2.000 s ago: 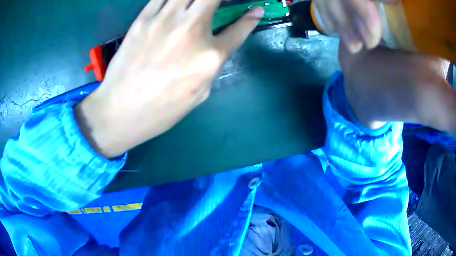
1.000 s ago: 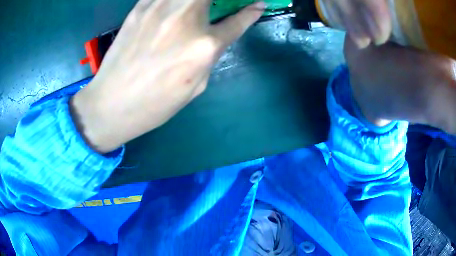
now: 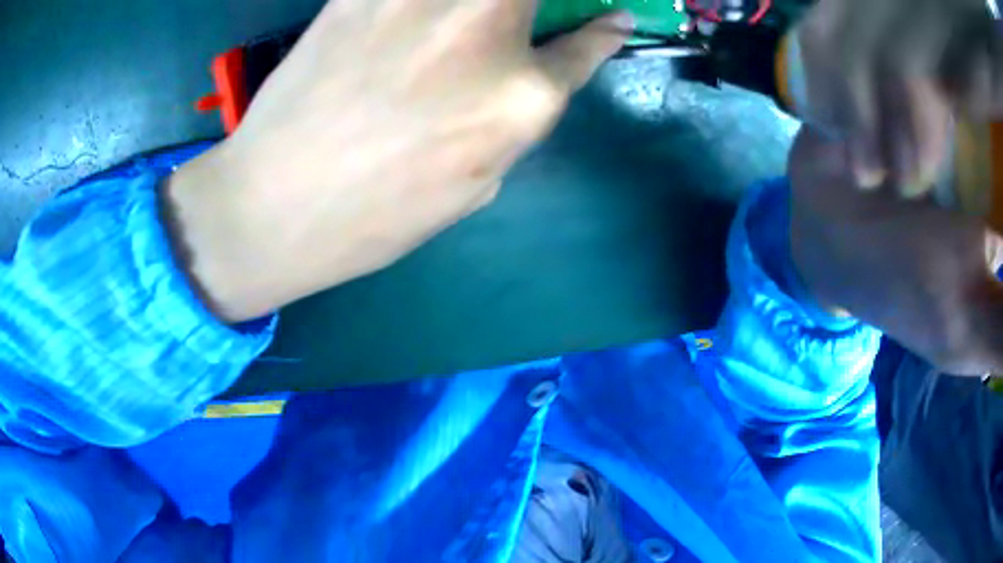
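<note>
My left hand (image 3: 385, 143) lies over the black housing (image 3: 269, 55) and presses it on the bench, its top cut off by the frame edge. A red end piece (image 3: 229, 90) sticks out at the housing's left end. The green circuit board (image 3: 654, 15) shows past my thumb, with red wires (image 3: 731, 11) at its right end. My right hand (image 3: 902, 121) is dark and blurred at the upper right, wrapped around the orange-yellow electric screwdriver (image 3: 972, 165). The screwdriver's tip and any screw cannot be made out.
The dark green bench mat (image 3: 528, 264) has a curved near edge by my blue coat (image 3: 440, 462). A blue floor (image 3: 209, 473) with a yellow line (image 3: 244, 409) shows below the left sleeve. Dark cloth (image 3: 935, 440) is at the lower right.
My left hand and the housing sit a little further right in view. My right hand and the screwdriver have moved right and slightly down, and red wires now show at the board's end.
</note>
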